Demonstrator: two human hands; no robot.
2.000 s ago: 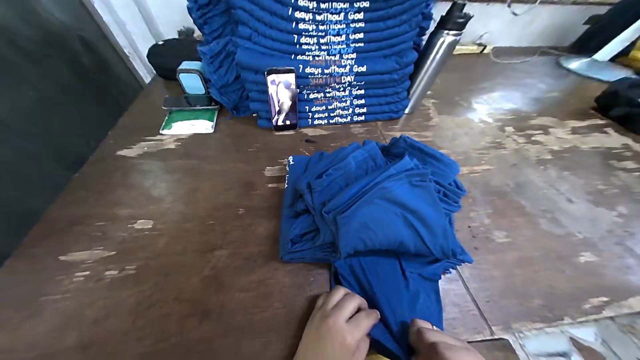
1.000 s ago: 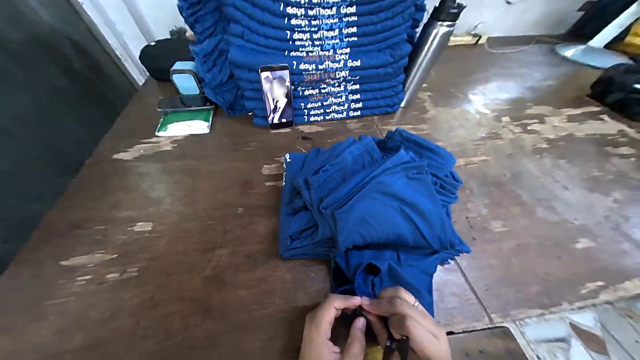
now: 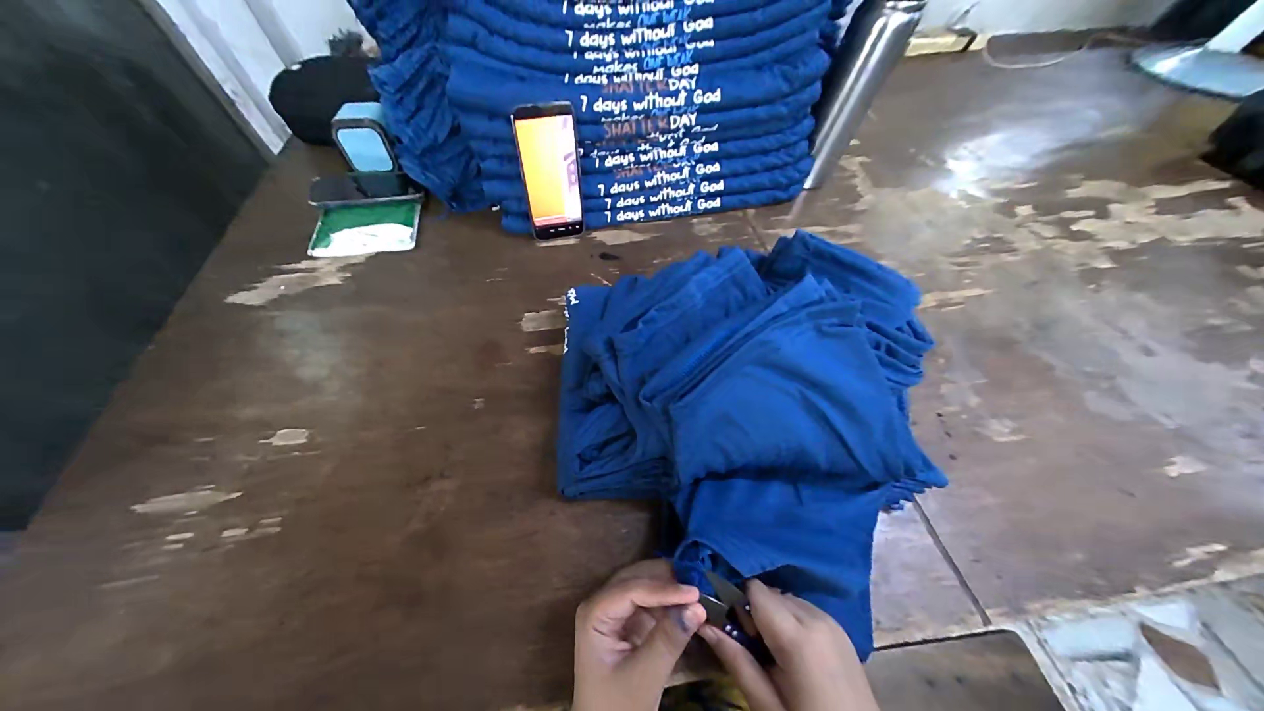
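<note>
A heap of blue fabric garments (image 3: 770, 385) lies on the brown table, with one part hanging down over the near edge. My left hand (image 3: 637, 632) pinches a bit of the blue cloth between thumb and fingertips. In my right hand (image 3: 790, 642) is a small pair of metal thread snips (image 3: 726, 602), its two blades spread at the pinched cloth. The snips' handle is mostly hidden by my fingers.
A tall stack of folded blue printed shirts (image 3: 652, 118) stands at the back, a smartphone (image 3: 549, 173) leaning on it. Beside it are a metal bottle (image 3: 859, 89) and a green-and-white item (image 3: 365, 227). The worn table (image 3: 346, 444) has peeled patches.
Two seconds ago both hands lay on the lower cloth, farther apart; now they are together at a pinched bit of it, with the snips' blades in view. The phone's screen has changed.
</note>
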